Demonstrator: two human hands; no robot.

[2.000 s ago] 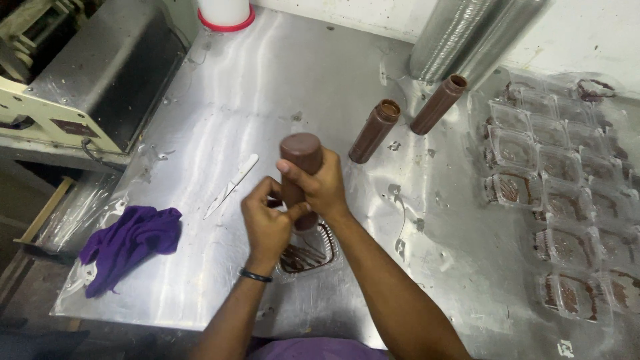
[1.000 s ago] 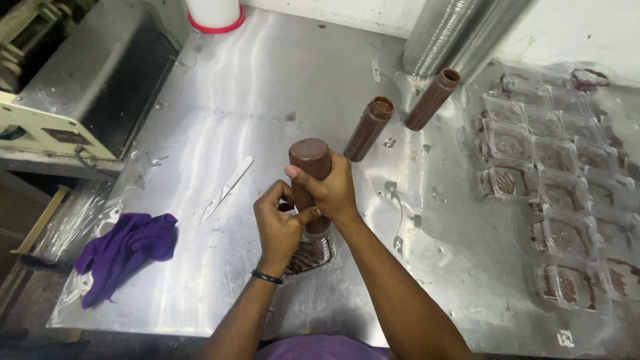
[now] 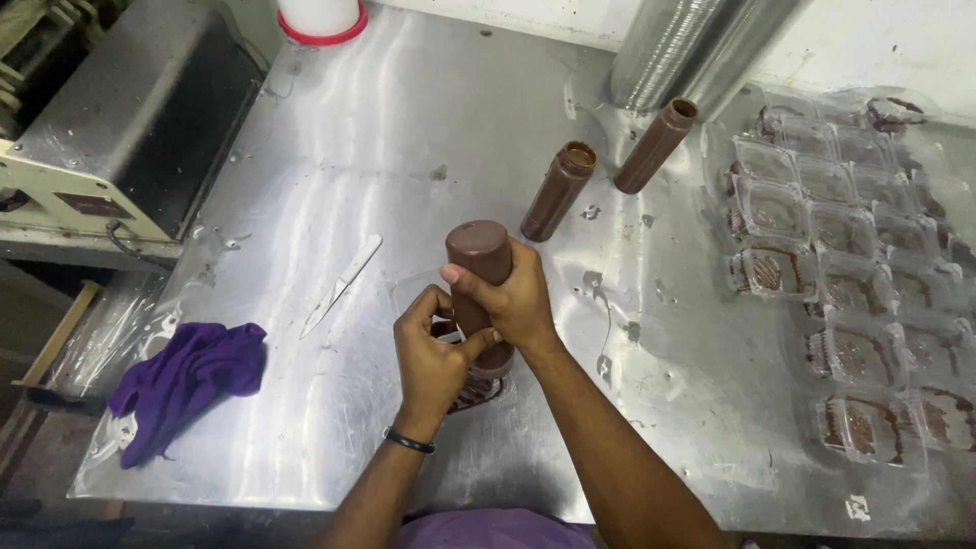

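Observation:
My right hand wraps around a brown squeeze bottle, held base up over a clear plastic container. Dark brown sauce lines show in that container, partly hidden beneath the bottle and hands. My left hand grips the bottle's lower part from the left, thumb across its front. Two uncapped brown bottles, one nearer and one farther, stand beyond my right hand. A white-handled knife lies left of my hands.
Several clear containers with brown contents stand in rows at the right. A purple cloth lies at the metal table's left edge. A white tub with a red rim, metal ducts and a machine border the work area.
The inverted bottle and both hands have stayed together over the container, with only small shifts in position. More of the container is covered by them now than two seconds ago.

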